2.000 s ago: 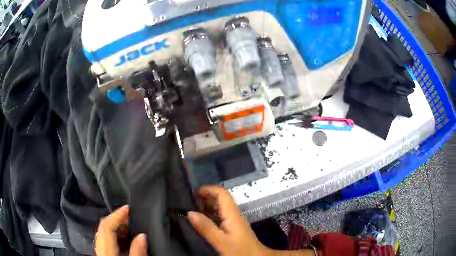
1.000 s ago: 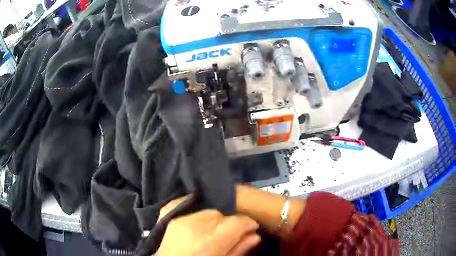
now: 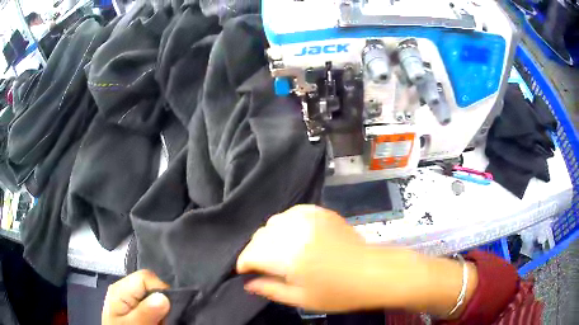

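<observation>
A large dark grey garment (image 3: 209, 165) lies heaped left of the white and blue sewing machine (image 3: 438, 70) and hangs over the table's front edge. My left hand (image 3: 136, 301), at the bottom left and cut off by the frame edge, pinches the garment's edge between thumb and fingers. My right hand (image 3: 301, 257) lies over the lower part of the garment, its fingertips at a fold of the cloth; some fingers are hidden. The cloth reaches up beside the needle area (image 3: 314, 127).
Right of the machine lie snips (image 3: 473, 176) with pink and blue handles, a grey disc (image 3: 458, 188) and black cut pieces (image 3: 520, 143). A blue basket (image 3: 545, 89) stands at the right. A grey plate (image 3: 397, 202) and black lint lie before the machine.
The view has shifted left, so the machine appears further right. The hands have moved apart from their crossed position, my left hand to the lower left. The narrow cloth strip between them no longer stands out.
</observation>
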